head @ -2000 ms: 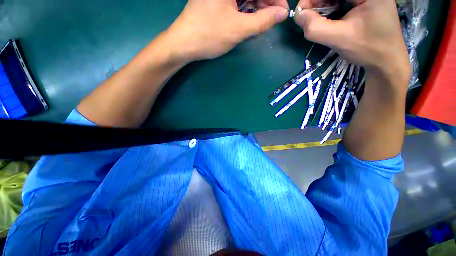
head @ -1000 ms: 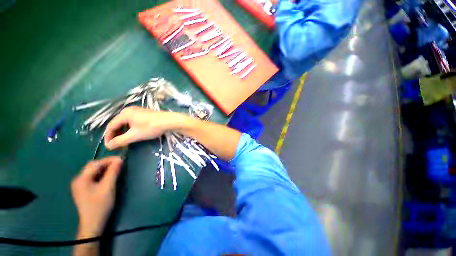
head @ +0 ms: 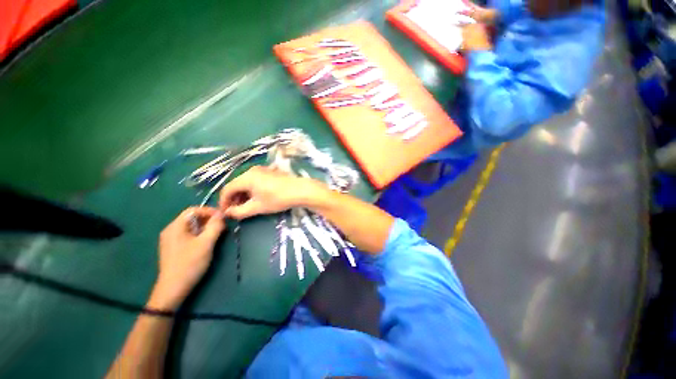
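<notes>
My left hand (head: 187,248) and my right hand (head: 270,194) meet at the fingertips over the green bench. Between them they pinch a thin strip cable (head: 237,252); a dark length of it hangs below the fingers. Its held end is hidden by the fingertips. A loose bundle of narrow white strips (head: 300,248) lies under and beside my right hand, with the white ends fanned towards the bench edge and the other ends spread beyond the hand.
An orange-red board (head: 370,155) with rows of white strips lies beyond my right arm. Another person in blue (head: 519,74) works at a second red board (head: 445,55). A black cord (head: 111,300) crosses near me. A red piece (head: 26,22) is at the top left.
The view has swung towards the right side of the bench. Since the previous frame my hands have come together at the fingertips, and the other person's hand now shows on the second red board.
</notes>
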